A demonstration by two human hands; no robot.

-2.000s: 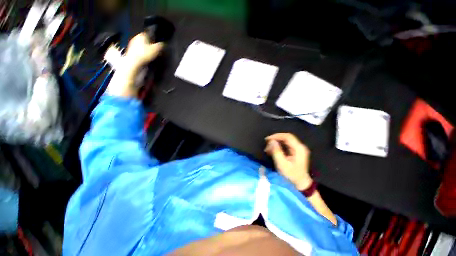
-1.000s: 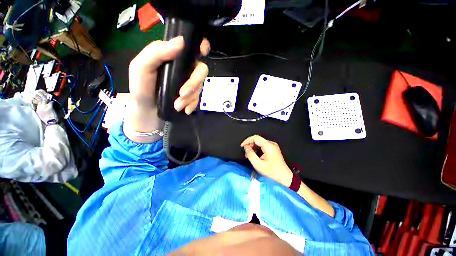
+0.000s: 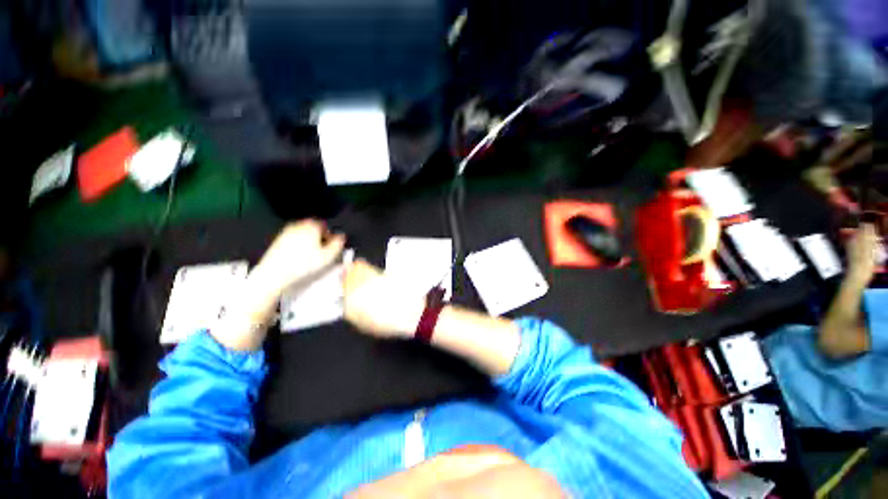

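My left hand [image 3: 292, 255] and my right hand [image 3: 375, 300] are close together over a white square box [image 3: 314, 300] on the black bench mat. Blur hides their fingertips, so I cannot tell whether either grips the box or a cable. Another white box [image 3: 200, 297] lies left of it, partly behind my left forearm. A third box [image 3: 419, 258] is beyond my right wrist, and a fourth [image 3: 506, 277] lies to its right. A dark upright shape, possibly the scanner, stands at the left.
A black mouse [image 3: 594, 237] rests on a red pad [image 3: 560, 234]. Right of it are a red holder [image 3: 667, 258] with a tan tape roll [image 3: 699, 234], and a tote of red separators and white boxes. A person in blue is at the far right. A white sheet [image 3: 353, 144] stands at the back.
The view has shifted and shows more of the right side. My left hand no longer holds the raised black scanner and is down at a box. My right hand has moved forward beside it.
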